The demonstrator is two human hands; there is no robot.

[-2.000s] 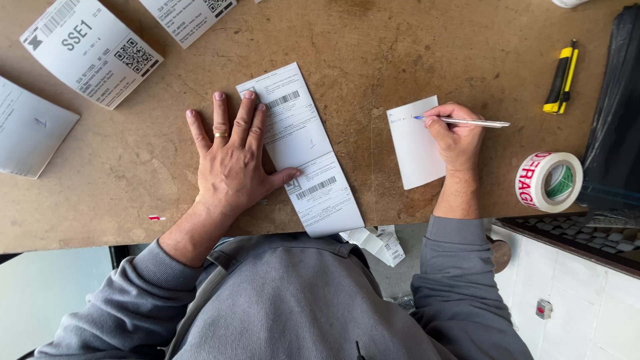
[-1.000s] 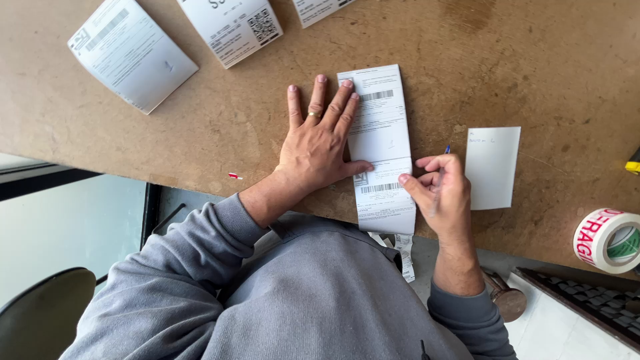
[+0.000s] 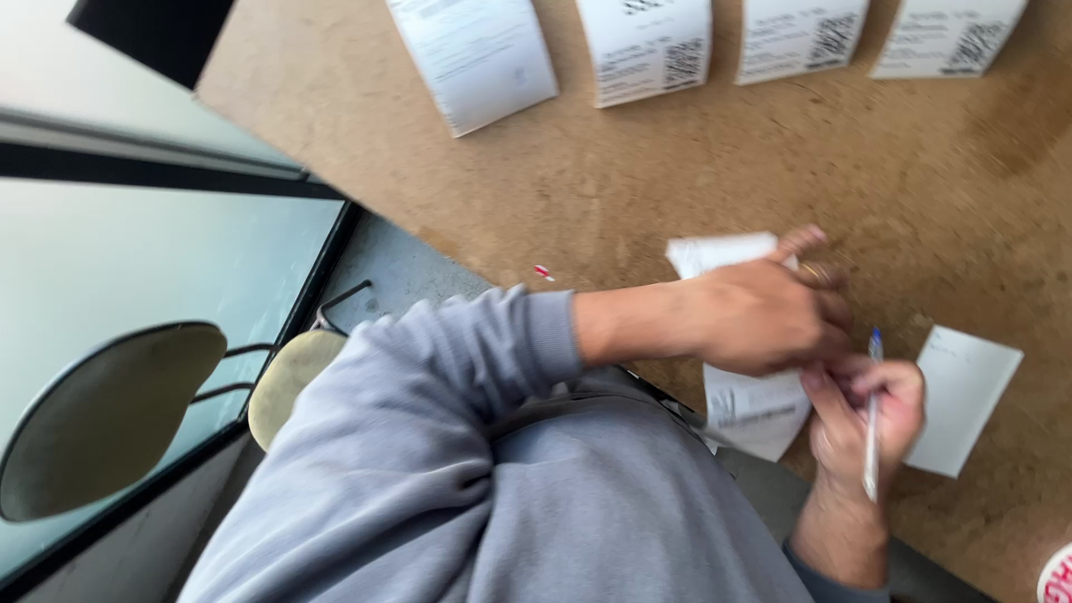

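Observation:
A printed paper label strip [image 3: 754,410] lies at the table's front edge, bent, with its middle hidden under my left hand [image 3: 766,314]. That hand is blurred, its fingers pointing right and partly curled; whether it grips the strip is not clear. My right hand [image 3: 871,410] touches or nearly touches it at the strip's right side. A clear ballpoint pen with a blue tip [image 3: 873,419] is held in my right hand, tip pointing away from me. Right of it lies a small white paper [image 3: 963,402] with faint writing near its top.
Several curled printed labels [image 3: 653,50] stand along the far side of the brown table [image 3: 586,184]. A small red and white scrap [image 3: 543,273] lies near the front edge. A roll of printed tape [image 3: 1057,574] shows at the lower right. A chair [image 3: 293,377] is at the left.
My left hand has moved from lying flat with spread fingers on the strip to reaching across it toward my right hand. The strip is now bent. The view has shifted left.

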